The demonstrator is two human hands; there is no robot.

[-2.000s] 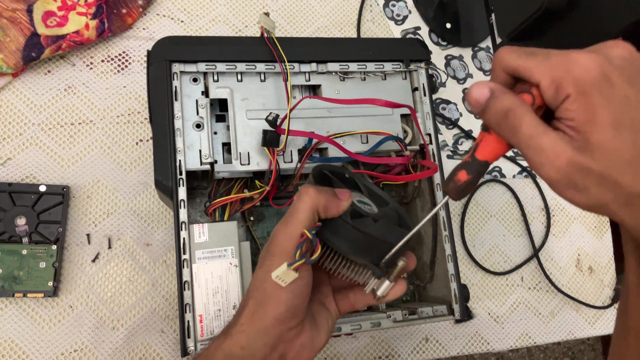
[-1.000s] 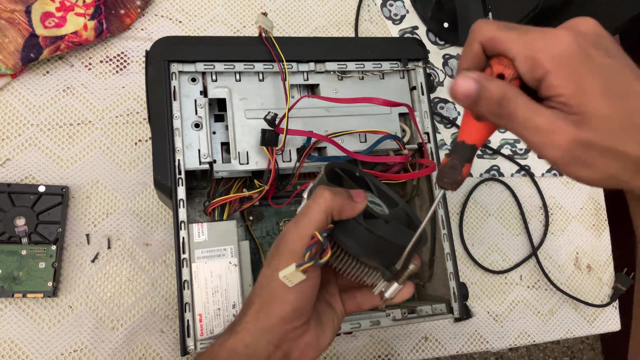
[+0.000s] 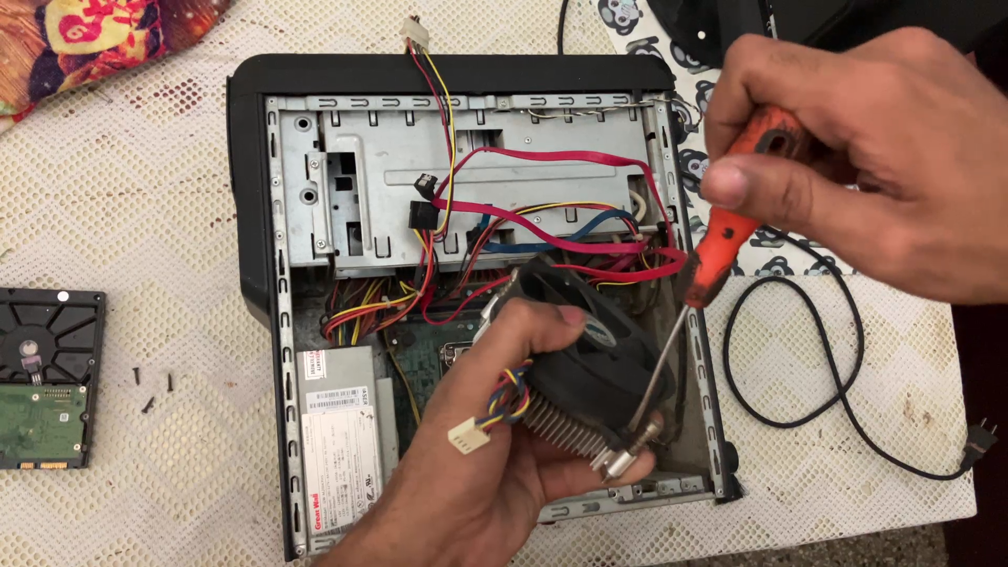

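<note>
My left hand [image 3: 504, 425] grips a CPU cooler, a black fan [image 3: 591, 339] on a finned metal heatsink [image 3: 563, 421], tilted above the open computer case [image 3: 468, 75]. From the cooler hangs a twisted cable with a white connector [image 3: 468, 435]. A spring-loaded mounting screw [image 3: 630, 453] sticks out at its lower right corner. Closed around an orange-handled screwdriver [image 3: 717, 244], my right hand [image 3: 858, 165] is at the upper right. The shaft slants down to the cooler's corner beside that screw; the exact contact of its tip cannot be told.
Inside the case are a power supply [image 3: 339, 449], red SATA cables [image 3: 551, 155] and a metal drive bay [image 3: 472, 177]. A hard drive [image 3: 47, 378] and small screws [image 3: 147, 405] lie at left on the lace tablecloth. A black power cable [image 3: 732, 354] loops at right.
My right hand and the screwdriver handle have shifted slightly, while the shaft stays at the cooler's corner. My left hand keeps hold of the cooler, which has moved little.
</note>
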